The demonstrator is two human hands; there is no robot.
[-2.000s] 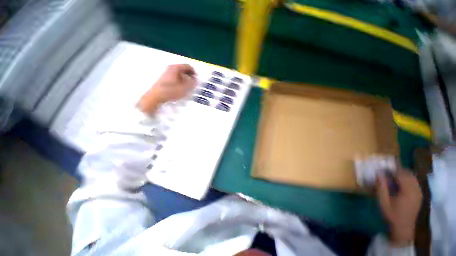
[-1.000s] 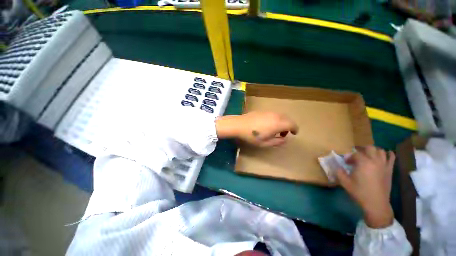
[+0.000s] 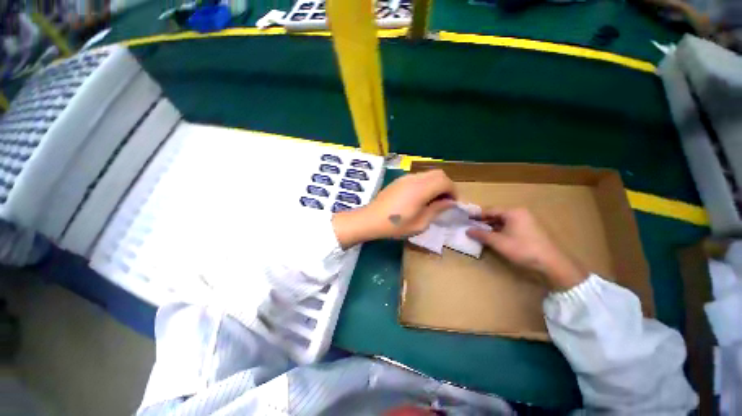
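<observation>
My left hand and my right hand meet over the left part of the shallow brown carton. Both hold white protective sleeves between them. The fingertips hide part of the sleeves, and I cannot tell whether a frame is inside. The white foam tray lies left of the carton. Black frames sit in two columns of slots near its right edge. My left forearm and sleeve cover much of the tray's lower part.
Stacked foam trays stand at the far left. A yellow post rises behind the tray's right corner. More thick foam trays stand at the right. A carton of loose white sleeves is at the right edge. Another tray and a blue object are far back.
My right hand has moved left and up with the white sleeve, from the carton's lower right side to my left hand. My left hand, earlier over the tray and then the carton, now grips the sleeves too.
</observation>
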